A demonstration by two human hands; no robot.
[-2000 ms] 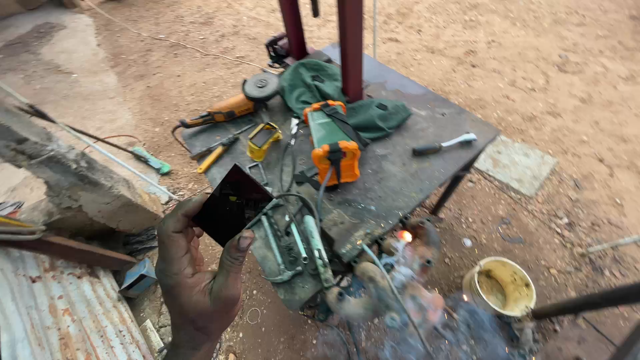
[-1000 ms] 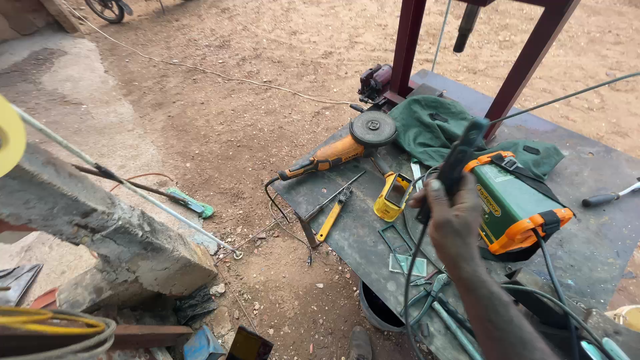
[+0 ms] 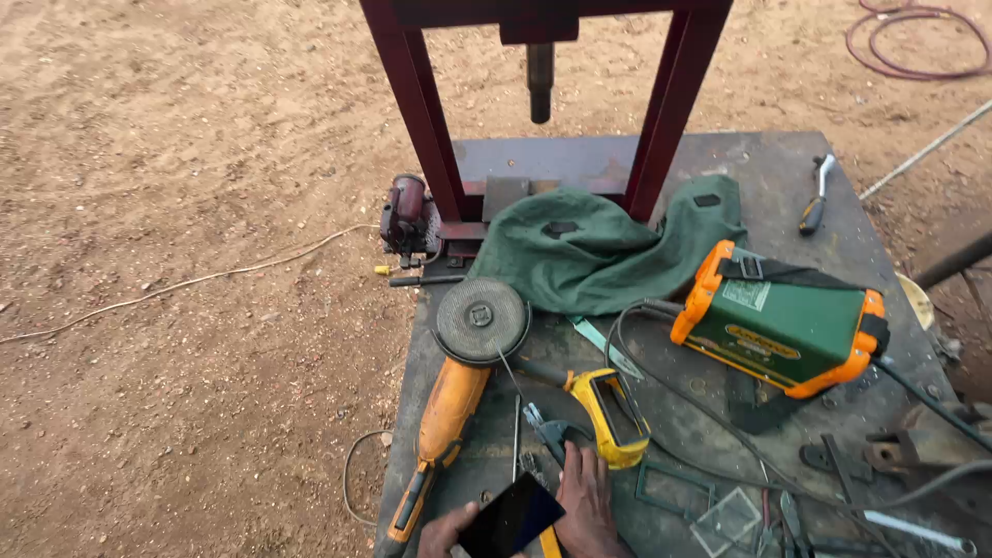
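My left hand (image 3: 448,533) holds a dark welding filter glass (image 3: 511,518) low over the table's near edge. Just right of it, my right hand (image 3: 585,496) rests on the handle of an electrode holder (image 3: 552,438), whose jaws have a thin rod in them. Ahead of the hands an orange angle grinder (image 3: 457,403) lies with its disc up. A yellow plastic frame (image 3: 612,418) is close beside the right hand. The green and orange welding machine (image 3: 783,325) stands farther right, with a cable running from it.
A dark red press frame (image 3: 659,116) rises at the back of the metal table (image 3: 721,155). Green cloth (image 3: 589,248) lies before it. A ratchet wrench (image 3: 818,198) is at the back right. A clear plate (image 3: 727,521) and pliers (image 3: 789,519) lie near the front right.
My right hand, raised with the electrode holder a second ago, is now down at the table beside the yellow frame. The dark glass is now close to it. The view has swung over the table.
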